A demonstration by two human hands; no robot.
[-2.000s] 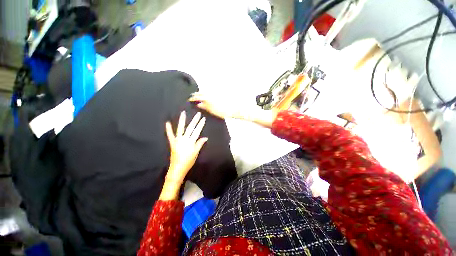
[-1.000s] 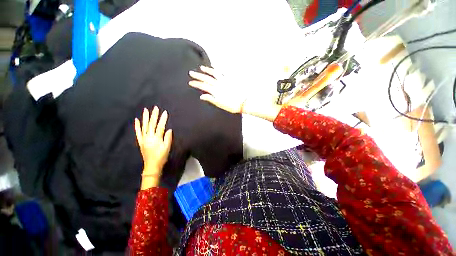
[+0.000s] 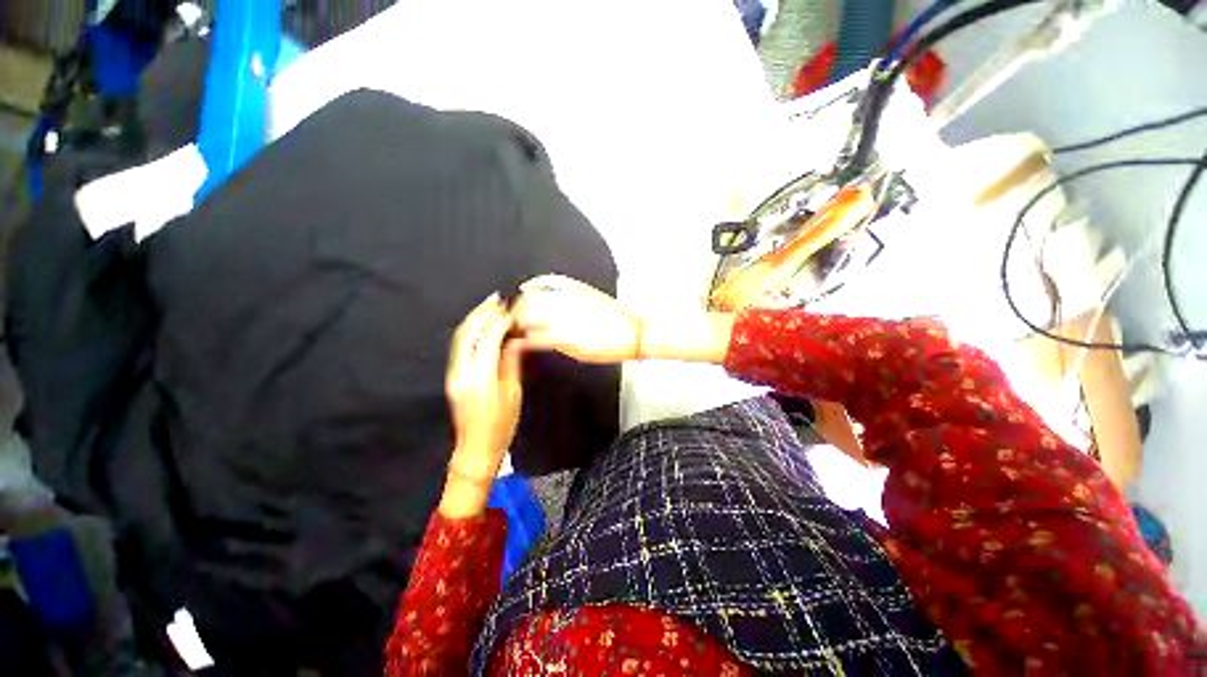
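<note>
The black garment (image 3: 331,251) lies spread over the left and near part of the white board cover (image 3: 622,119) and hangs down at the left. My left hand (image 3: 485,384) and my right hand (image 3: 572,320) are together over the garment's right part. Their fingertips meet and are bent inward at a small dark bit of cloth. The fingers hide most of what is between them, so I cannot tell for certain whether they pinch the cloth.
The iron with an orange handle (image 3: 807,245) rests at right among clutter. Black cables (image 3: 867,126) hang above it and loop at far right. A blue rail (image 3: 238,93) stands at the left edge, near a white piece (image 3: 139,192). A blue crate (image 3: 519,522) shows below.
My hands were flat and apart on the garment. My left hand has moved right and my right hand has come down, so they now meet. The garment's right edge has shifted.
</note>
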